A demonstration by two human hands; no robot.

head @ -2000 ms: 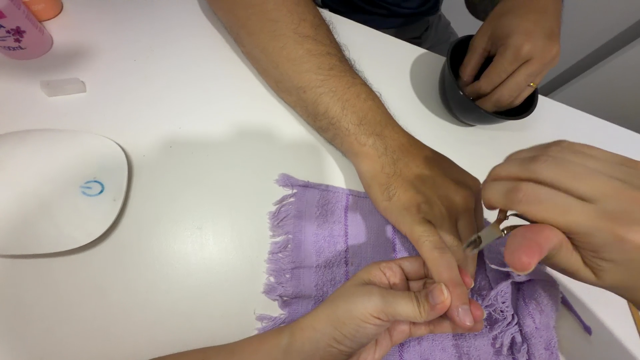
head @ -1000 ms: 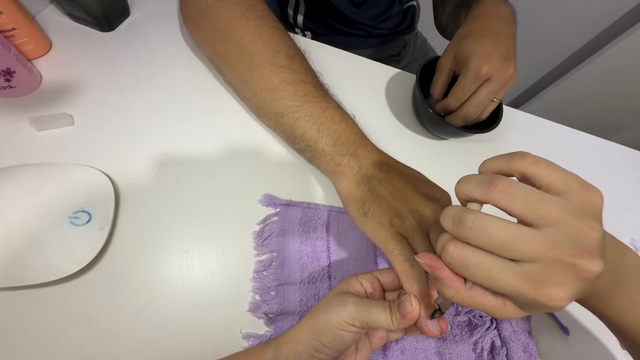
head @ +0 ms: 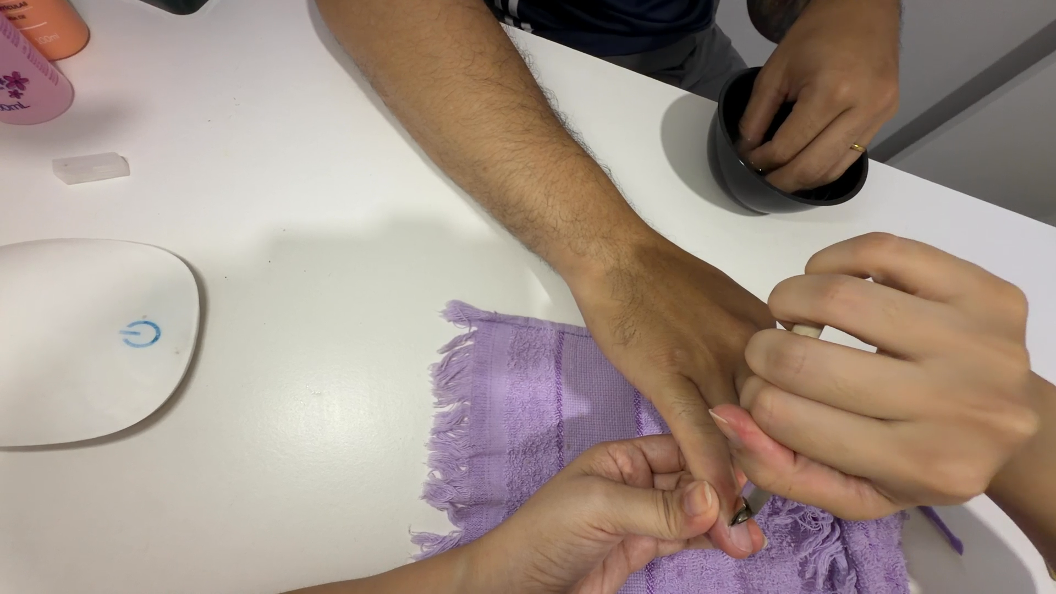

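Note:
My left hand (head: 635,511) pinches one fingertip of another person's hand (head: 685,330) between thumb and fingers, above a fringed purple towel (head: 528,412). My right hand (head: 891,379) is closed around a metal cuticle nipper (head: 751,503). Its small jaws touch the skin beside the nail of the held finger. Most of its handles are hidden inside my right hand, and a pale handle end shows between my fingers. The person's other hand (head: 825,99), with a gold ring, has its fingertips inside a black bowl (head: 742,177).
A white device with a blue power symbol (head: 99,346) lies at the left edge of the white table (head: 289,396). A small translucent block (head: 91,168) sits above it. Pink (head: 33,82) and orange (head: 62,33) bottles stand at the top left. The person's forearm crosses the table.
My right hand has turned over the held finger, and the nipper's jaws have come down from above the finger to the edge of its nail. My left hand keeps its hold on the finger.

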